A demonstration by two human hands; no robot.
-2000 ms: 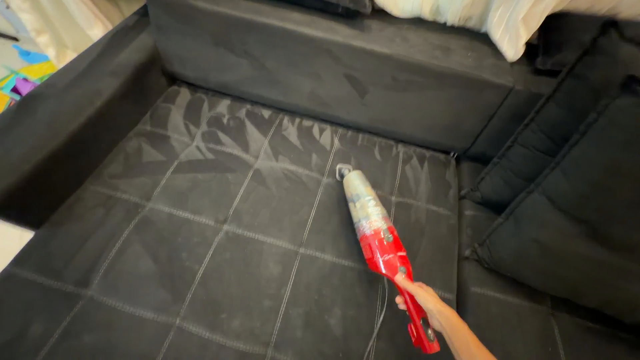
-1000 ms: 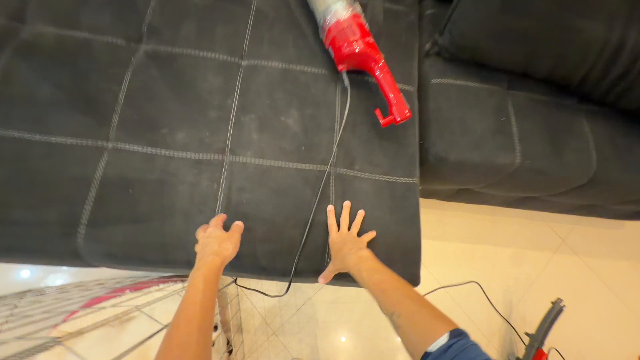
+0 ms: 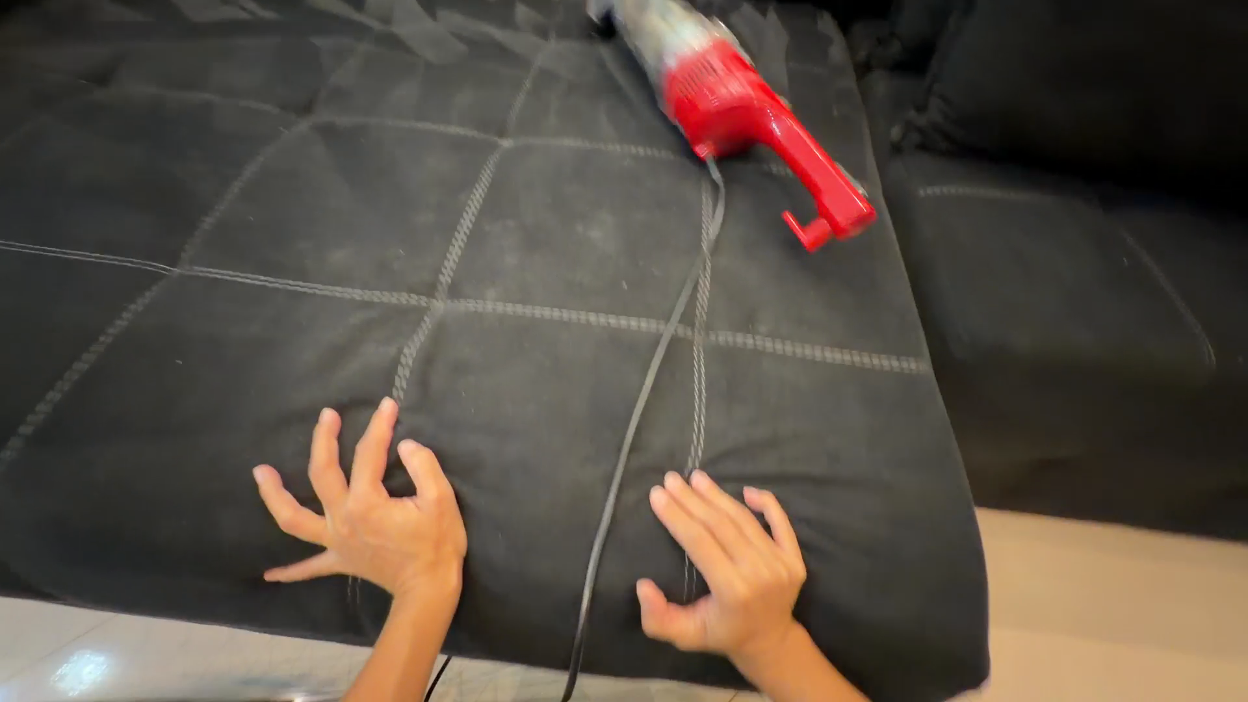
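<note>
Both hands press on the front part of a black stitched sofa seat (image 3: 546,409). My left hand (image 3: 390,512) lies at the lower left with its fingers spread and holds nothing. To its right, across the grey power cord (image 3: 624,458), my right hand (image 3: 731,570) rests on a vertical seam, empty, its thumb apart from the fingers. A red handheld vacuum cleaner (image 3: 731,107) with a clear dust cup lies on the seat at the top, beyond both hands. Its handle points toward the lower right, and its nozzle is partly cut off by the frame.
The cord runs from the vacuum down over the seat's front edge, between my hands. Another black sofa section (image 3: 1063,292) with a dark cushion (image 3: 1102,88) stands at the right. Light floor tiles (image 3: 1111,595) show below it and along the seat's front.
Two seconds ago my right hand held the vacuum's handle; it has let go, and the vacuum lies on the seat. Since one second ago, both hands have come to press on the seat's front part.
</note>
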